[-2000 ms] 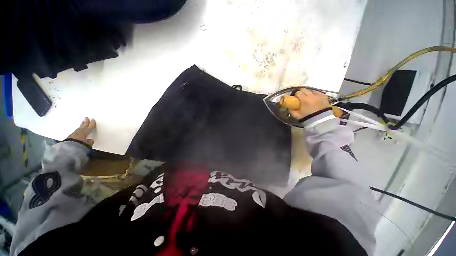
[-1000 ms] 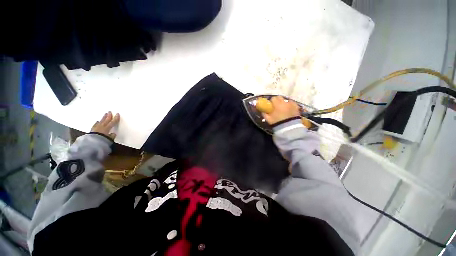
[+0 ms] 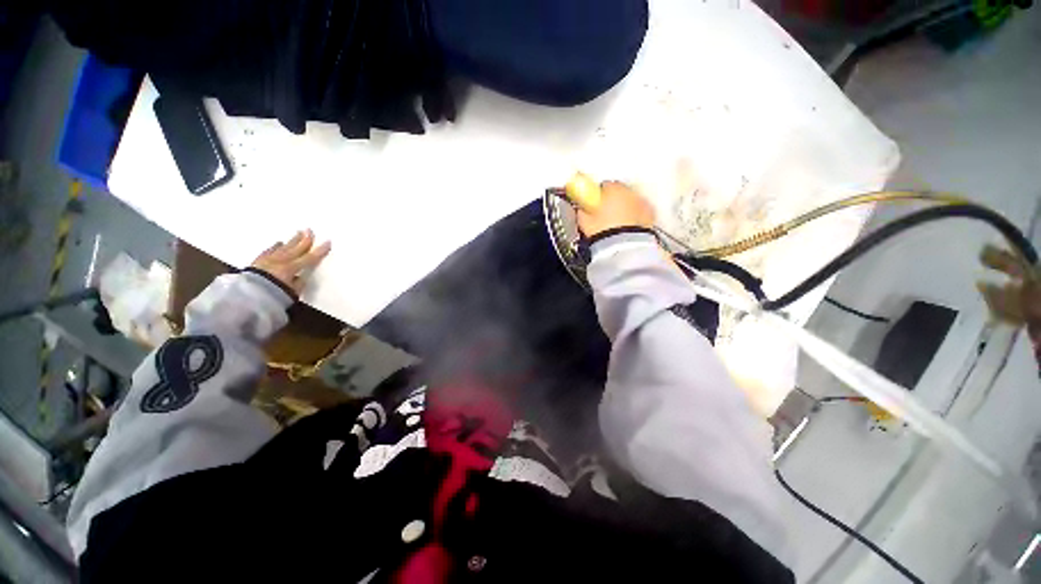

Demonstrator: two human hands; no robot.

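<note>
Dark shorts (image 3: 479, 285) lie flat at the near edge of the white-covered table (image 3: 377, 217), partly behind my chest and blurred by steam. My right hand (image 3: 618, 209) grips the yellow handle of the steam iron (image 3: 562, 228), whose silver plate rests at the upper right part of the shorts. My right sleeve hides the right side of the shorts. My left hand (image 3: 295, 260) lies on the table's near left edge, holding nothing, fingers a little apart, away from the shorts.
Dark garments (image 3: 308, 57) and a rounded navy padded board (image 3: 542, 46) are at the far side. A phone (image 3: 194, 143) lies at the left corner, a blue crate (image 3: 94, 114) beyond it. The yellow hose (image 3: 845, 208) and black cable run right. Another person's hand (image 3: 1014, 285) shows at the right edge.
My right hand has moved the iron left across the upper edge of the shorts. My left hand stays at the table edge. The view has shifted, and a blurred hand has appeared at the right.
</note>
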